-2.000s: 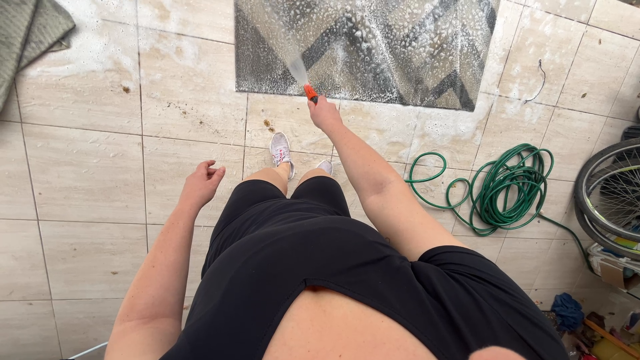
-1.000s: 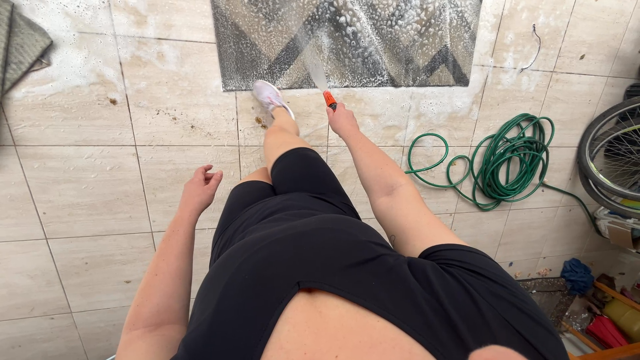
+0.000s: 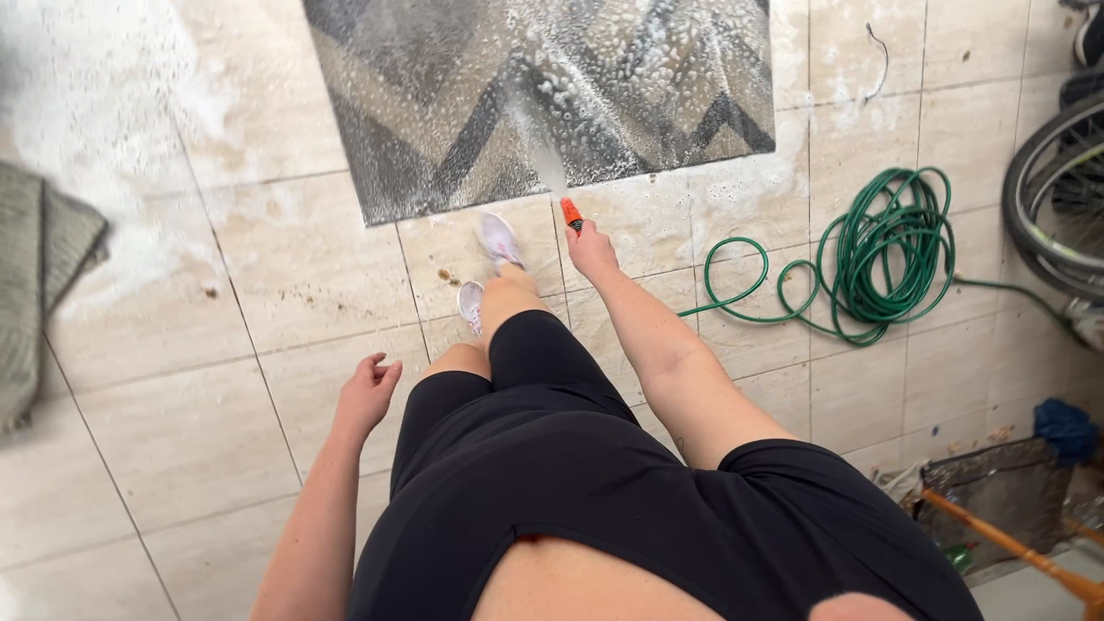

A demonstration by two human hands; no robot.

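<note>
My right hand point(image 3: 592, 250) grips an orange hose nozzle point(image 3: 571, 212), and a fan of water sprays from it onto a patterned rug point(image 3: 483, 112). The rug has grey and beige zigzags and is covered with white suds. A green garden hose point(image 3: 888, 259) lies coiled on the tiles to the right, and one end of it runs behind my right forearm. My left hand point(image 3: 369, 392) hangs beside my left thigh with its fingers loosely bent, holding nothing.
Wet beige floor tiles point(image 3: 181, 414) with foam surround the rug. A folded grey-green rug point(image 3: 34, 285) lies at the left edge. On the right are a bicycle wheel point(image 3: 1026, 216), a blue plastic bag point(image 3: 1066, 429) and an orange wooden frame point(image 3: 1000, 533). A short dark cord point(image 3: 884, 65) lies at upper right.
My feet have stepped along the rug's near edge. The spray continues from the nozzle in my right hand. My left hand stays low at my side.
</note>
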